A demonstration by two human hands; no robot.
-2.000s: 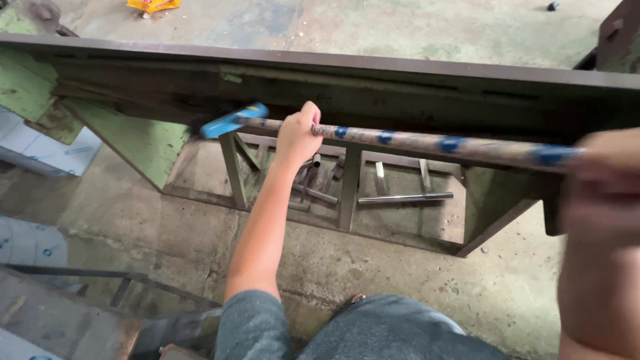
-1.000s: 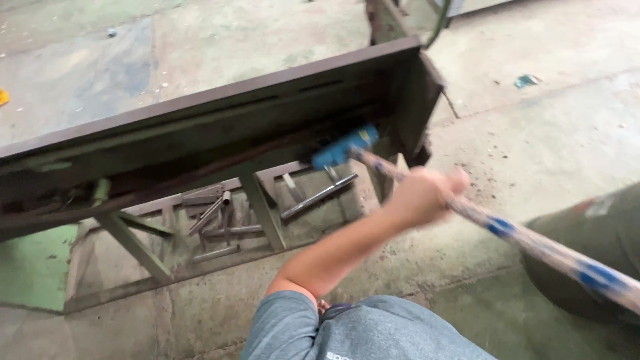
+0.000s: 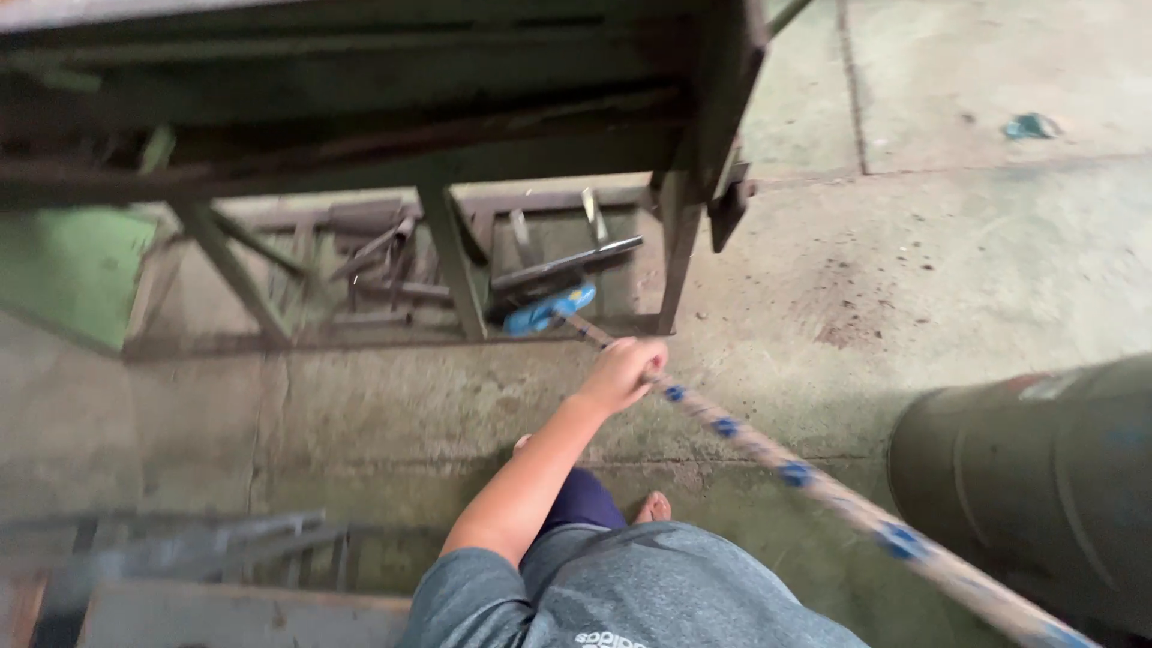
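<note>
My left hand (image 3: 625,371) is closed around the patterned handle of a broom, below its head. The handle (image 3: 841,504) has blue spots and runs down to the lower right corner, out of view. The blue broom head (image 3: 549,309) with dark bristles is at the lower opening of a green metal frame (image 3: 454,261), beside a metal bar (image 3: 576,263) inside it. My right hand is out of view.
Several metal pieces (image 3: 396,288) lie inside the frame's base. A large drum (image 3: 1035,477) stands at the right. Dark debris (image 3: 855,301) and a teal scrap (image 3: 1031,126) are on the concrete floor. A metal rack (image 3: 207,549) is at the lower left.
The broom head has come down from the frame's upper trough to its lower opening, my left hand moving with it. My right hand, seen at the right two seconds ago, is out of view.
</note>
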